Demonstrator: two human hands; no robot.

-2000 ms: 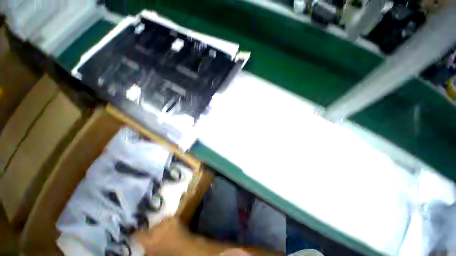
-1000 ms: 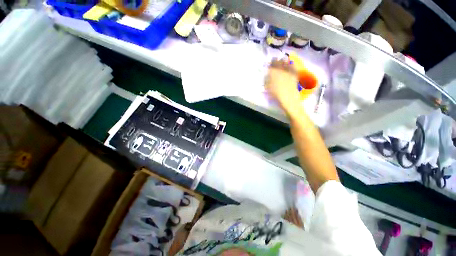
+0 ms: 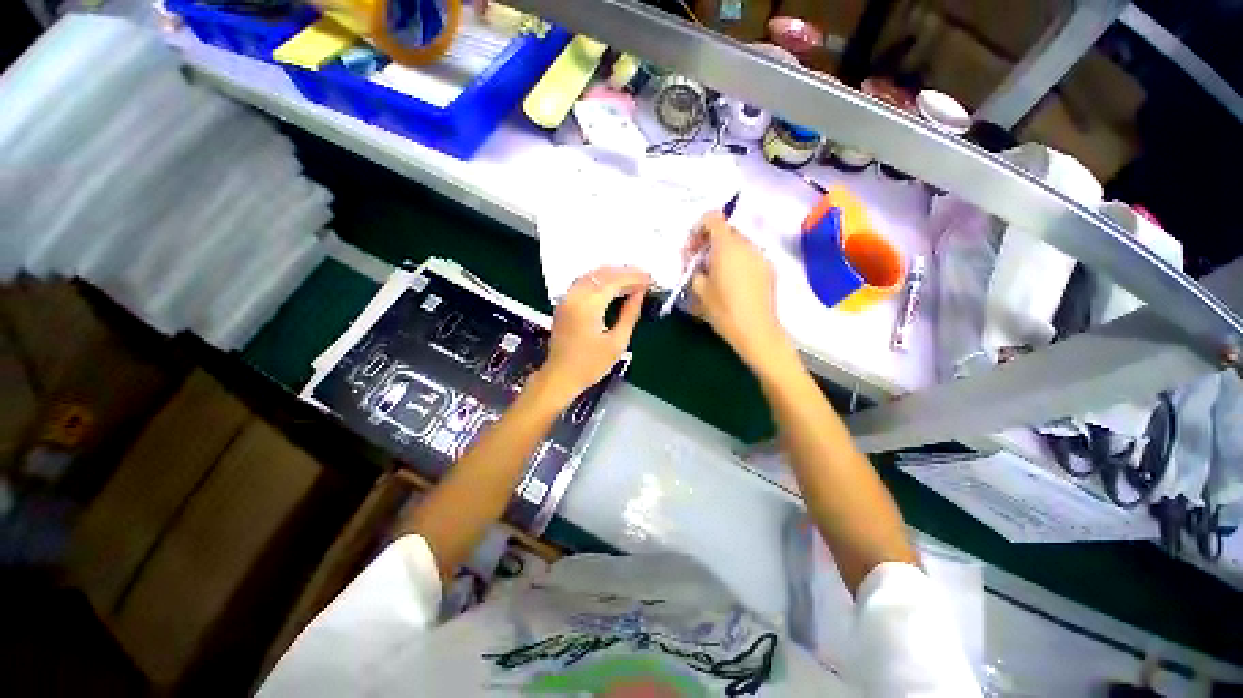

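My right hand (image 3: pixel 732 280) is shut on a pen (image 3: pixel 682 282) over the upper shelf's front edge. My left hand (image 3: pixel 594 325) is to its left at the same edge, thumb and fingers curved with a gap between them; whether it holds anything cannot be told. White paper sheets (image 3: pixel 584 225) lie on the shelf behind and between the hands. Below, printed black sheets (image 3: pixel 450 357) lie on the green bench, partly behind my left forearm.
An orange and blue tape holder (image 3: pixel 834 259) and a marker (image 3: pixel 911 303) lie right on the shelf (image 3: pixel 777 218). A blue tray (image 3: pixel 464 120) stands left. White stacked sheets (image 3: pixel 150 177) and brown cartons (image 3: pixel 205 505) are at left; bagged units (image 3: pixel 1206 409) hang at right. A metal bar crosses above.
My right hand has moved left from beside the tape holder and now holds a pen. My left hand has come up to the paper. The tape holder sits turned.
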